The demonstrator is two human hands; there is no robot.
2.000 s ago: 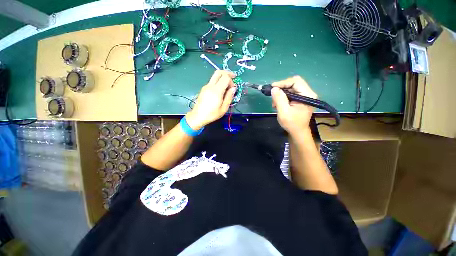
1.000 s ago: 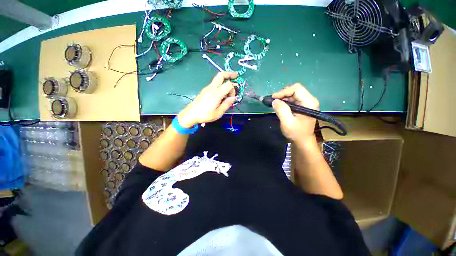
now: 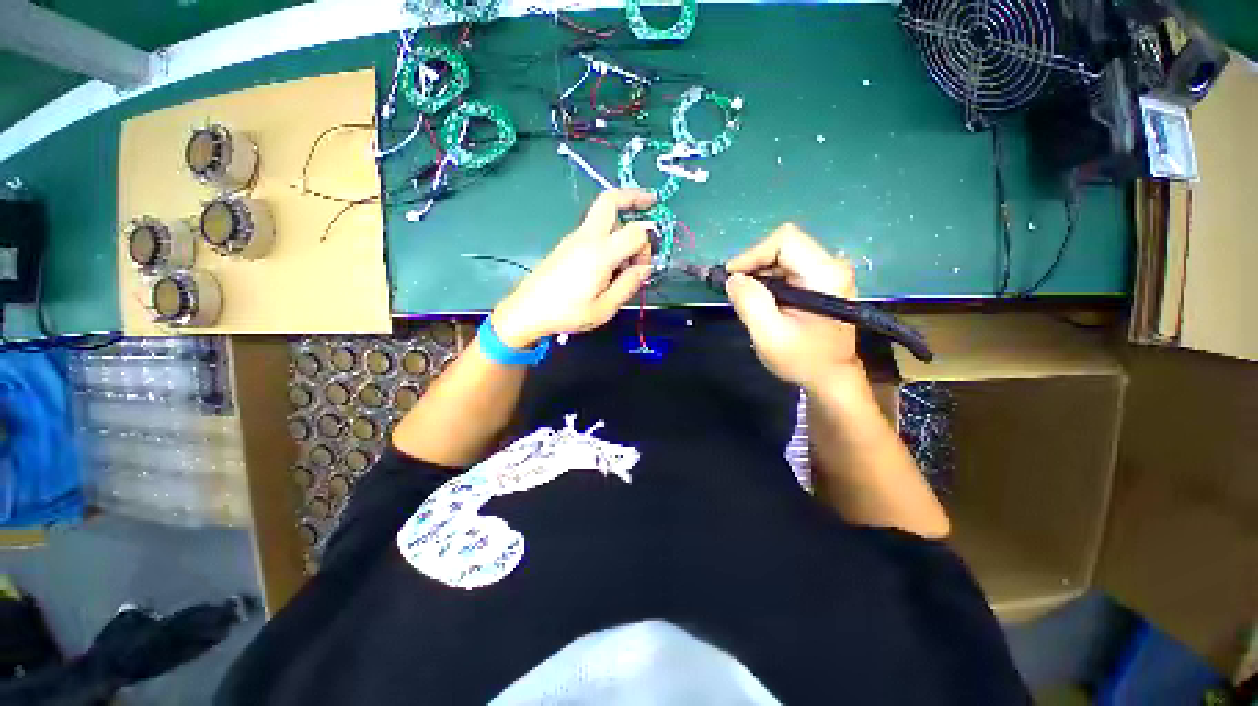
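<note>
My left hand (image 3: 586, 269), with a blue wristband, holds a green ring circuit board (image 3: 662, 235) at the bench's front edge. Its fingers cover part of the ring. A red wire hangs from the ring over the edge. My right hand (image 3: 797, 304) grips the black soldering iron (image 3: 828, 306) like a pen. The iron's tip points left, close to the ring's lower right side; whether it touches is too small to tell. Two more green rings (image 3: 706, 122) with a white connector lie just behind the held ring.
Several wound stators (image 3: 237, 225) stand on a cardboard sheet (image 3: 331, 138) at left. More green rings (image 3: 479, 135) and wires lie at the back. A black fan (image 3: 982, 53) stands back right. An open carton of stators (image 3: 338, 414) and another open carton (image 3: 1028, 476) are below the bench.
The iron and my right hand have moved left and its tip is nearer the held ring than one second ago. My left hand stays on the ring.
</note>
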